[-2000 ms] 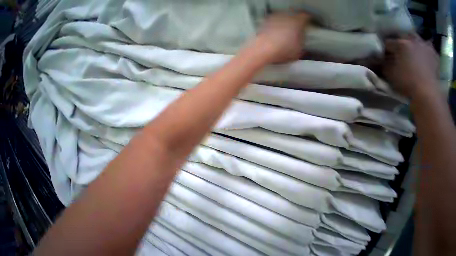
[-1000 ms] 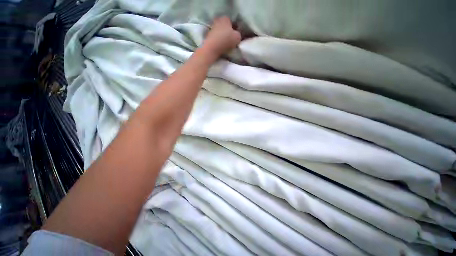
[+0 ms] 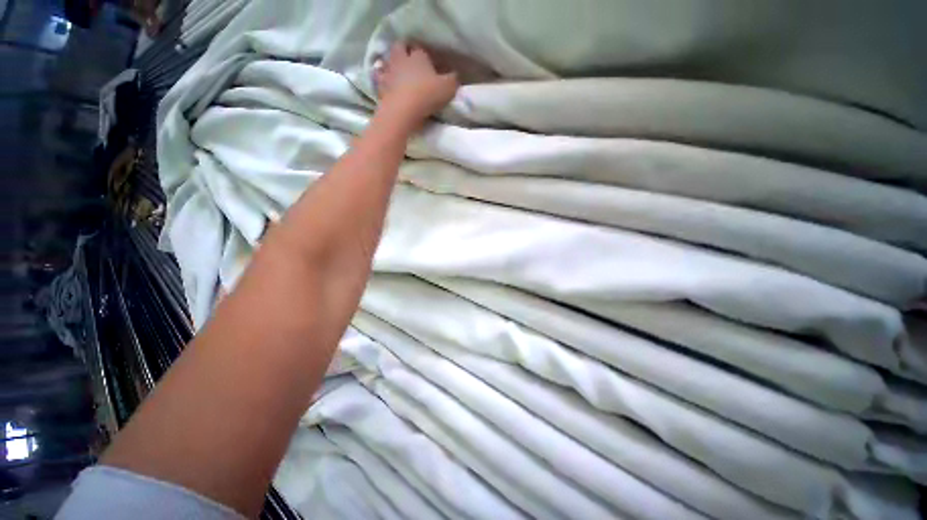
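Observation:
Pale grey-green to white fabric (image 3: 508, 254) fills most of the view. Long pleats (image 3: 651, 229) run side by side from the middle to the right. The fabric is loose and rumpled at the left, and a broad smoother part lies at the top right. My left hand (image 3: 417, 83) is bare and reaches in from the lower left. It lies on the cloth at the left end of an upper pleat, its fingers apart and no cloth visibly gripped. My right hand is out of the picture.
Thin dark metal rods (image 3: 127, 295) show along the left side, beyond the fabric's edge. A grey cloth bunch (image 3: 69, 295) and a small brown heap (image 3: 124, 183) lie there. The far left is dark floor with bright reflections.
My right hand, at the pleat ends two seconds ago, has left the picture. My left hand has shifted left along the upper pleat and its fingers have spread. The view has moved left.

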